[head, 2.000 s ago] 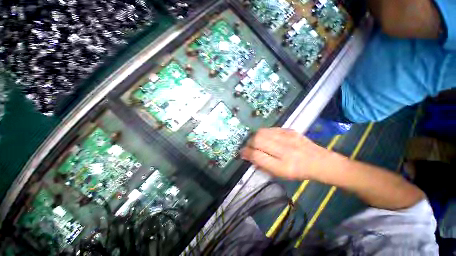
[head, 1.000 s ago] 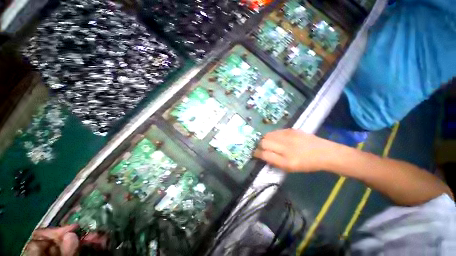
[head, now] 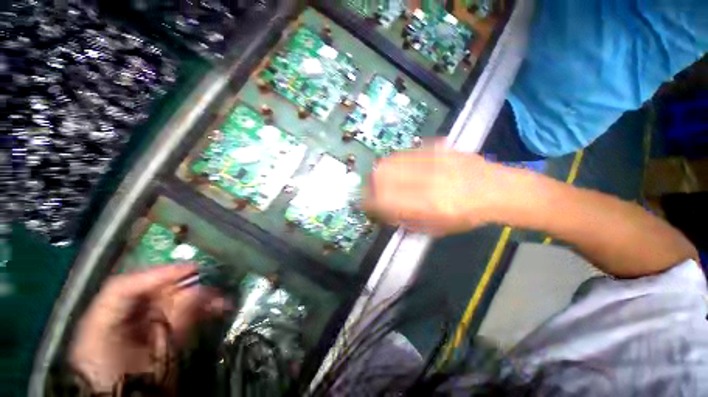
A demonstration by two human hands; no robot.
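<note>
A pallet carries green circuit boards. Its near board lies beside my right hand, which is blurred with curled fingers over the pallet's near edge; its fingertips and anything in them are hidden. My left hand is blurred at the lower left, over a board of the lower pallet, with thumb and fingers close together. A small dark spot shows at its fingertips, too blurred to tell whether it is a held part. Another board lies right of this hand, partly behind dark strands.
Pale conveyor rails run along both sides. A heap of black-and-silver components lies beyond the far rail on a green mat. Another pallet is at the top. A person in blue clothing is at the upper right.
My left hand has moved inward from the lower left edge over the lower pallet. My right hand stays near the near rail, now slightly higher in the picture. The view has shifted.
</note>
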